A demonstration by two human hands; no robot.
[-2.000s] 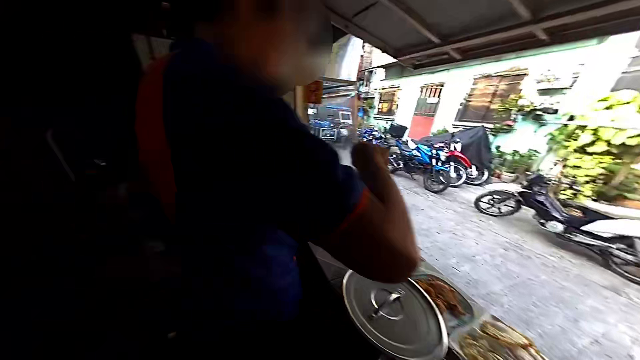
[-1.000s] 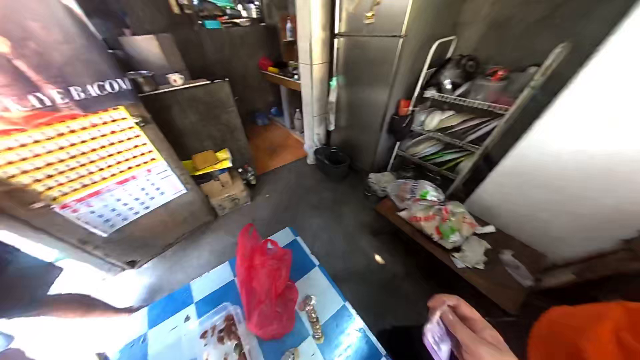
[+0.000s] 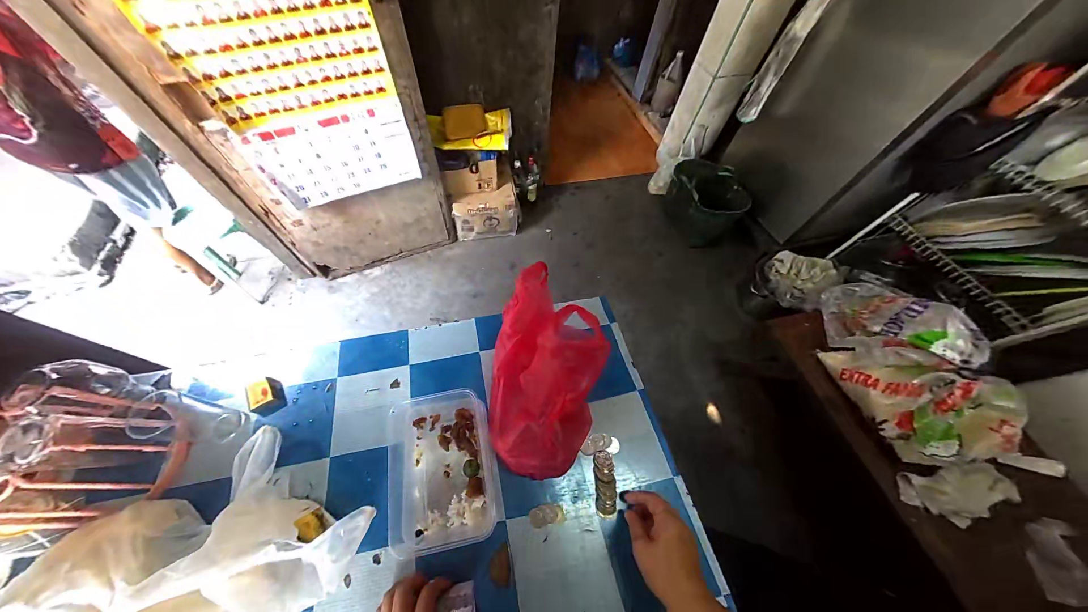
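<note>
Near the table's right edge, my right hand (image 3: 667,544) has its thumb and index finger slightly apart beside a row of coins (image 3: 605,484), with nothing visible between them. Partly cut off by the bottom edge, my left hand (image 3: 414,592) has curled fingers at a folded purplish paper (image 3: 459,597), likely a banknote. A few coins (image 3: 600,444) lie above the row and more coins (image 3: 546,514) to its left. A red plastic bag (image 3: 544,382) stands upright behind them. Left of it, a clear plastic container (image 3: 399,476) holds rice and brown food pieces.
The blue-and-white checkered table (image 3: 365,353) also bears whitish plastic bags (image 3: 246,544), a pink rack (image 3: 93,442) and a small yellow-black box (image 3: 266,395). A wooden bench (image 3: 795,340) with plastic bags is at right. A bin (image 3: 705,200) stands beyond; a person (image 3: 76,110) is outside at left.
The view has swung from the street to the room and then down over the table. My right hand is now beside the coins; my left hand has come into view.
</note>
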